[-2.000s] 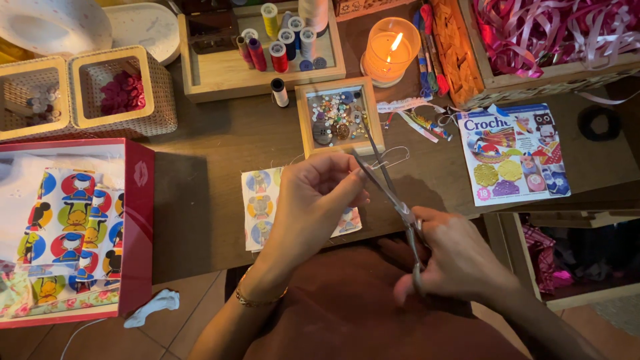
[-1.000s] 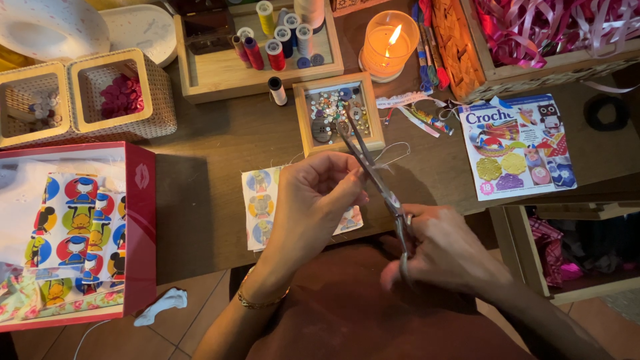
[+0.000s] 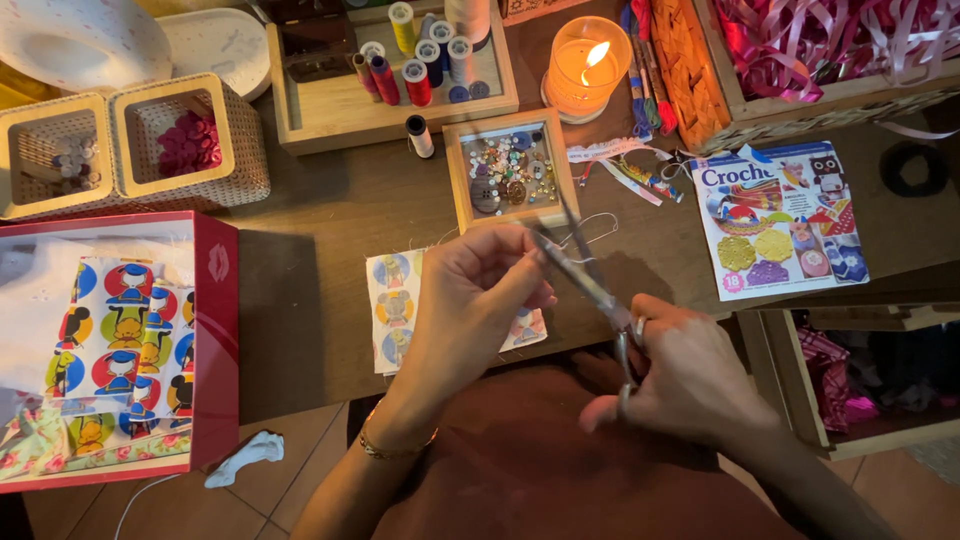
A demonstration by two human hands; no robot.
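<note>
My right hand [image 3: 675, 367] grips a pair of metal scissors [image 3: 600, 292] by the finger loops, with the blades parted and pointing up and left. My left hand [image 3: 480, 300] is pinched on a thin white thread [image 3: 577, 259], close to the lower blade's tip. The thread loops out to the right beyond the blades. Beneath my left hand lies a piece of printed cotton fabric [image 3: 394, 311], partly hidden by the hand. Just above, a small wooden tray [image 3: 457, 176] holds buttons and beads; the upper blade's tip overlaps its right edge.
A lit candle in a glass [image 3: 585, 71] stands behind the button tray. Nearby are a wooden tray of thread spools [image 3: 322, 127], a spool [image 3: 419, 136], a crochet magazine [image 3: 780, 221] and a ribbon basket [image 3: 720, 131]. A red fabric box [image 3: 217, 337] lies left; an open drawer [image 3: 795, 390] is lower right.
The scissor blades, nearly together one second ago, now stand wider apart. My left hand keeps its pinch near the blade tips.
</note>
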